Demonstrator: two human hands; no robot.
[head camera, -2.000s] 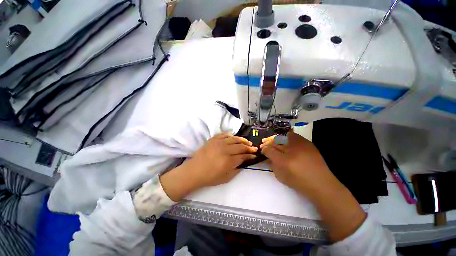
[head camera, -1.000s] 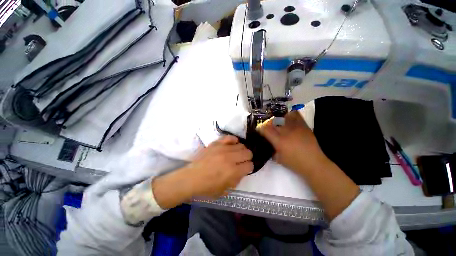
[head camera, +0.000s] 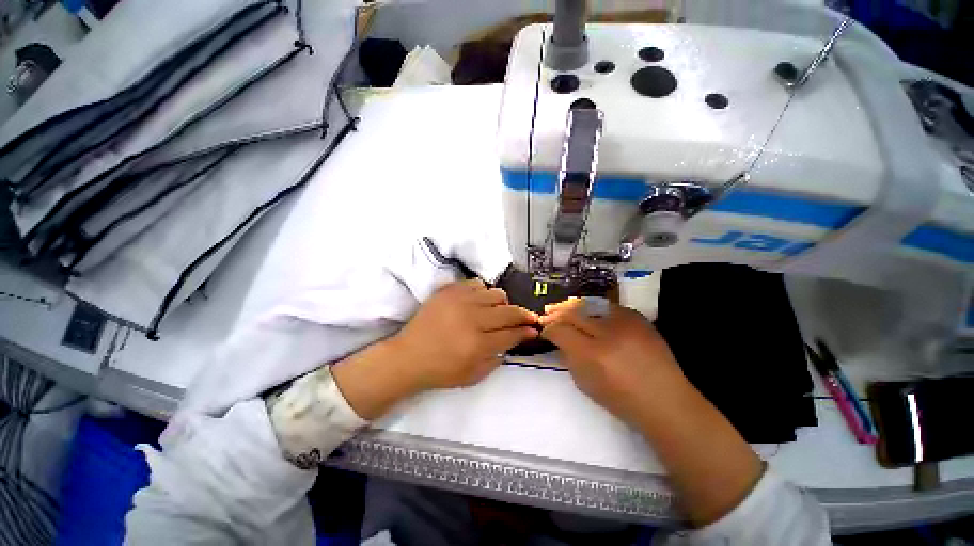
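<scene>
A small black fabric piece (head camera: 521, 288) lies at the presser foot (head camera: 566, 267) of the white sewing machine (head camera: 684, 139). My left hand (head camera: 454, 336) grips its left side, fingertips close in front of the foot. My right hand (head camera: 609, 347) holds its right side, and the fingertips of both hands nearly meet on it. A pale garment panel (head camera: 320, 288) with a dark edge joins the black piece and spreads left, bunched beside my left hand. The fingers hide much of the black piece.
A stack of black pieces (head camera: 732, 352) lies right of my right hand. Pens (head camera: 844, 395) and a dark phone (head camera: 927, 422) are further right. Stacked dark-edged panels (head camera: 171, 139) lie upper left. Blue material (head camera: 101, 485) is below the table at left. The ruler-marked edge (head camera: 502, 474) runs in front.
The view has shifted. My left hand has moved up toward the foot and beside my right fingertips. The black piece, lower and more exposed one second ago, is now mostly under the fingers.
</scene>
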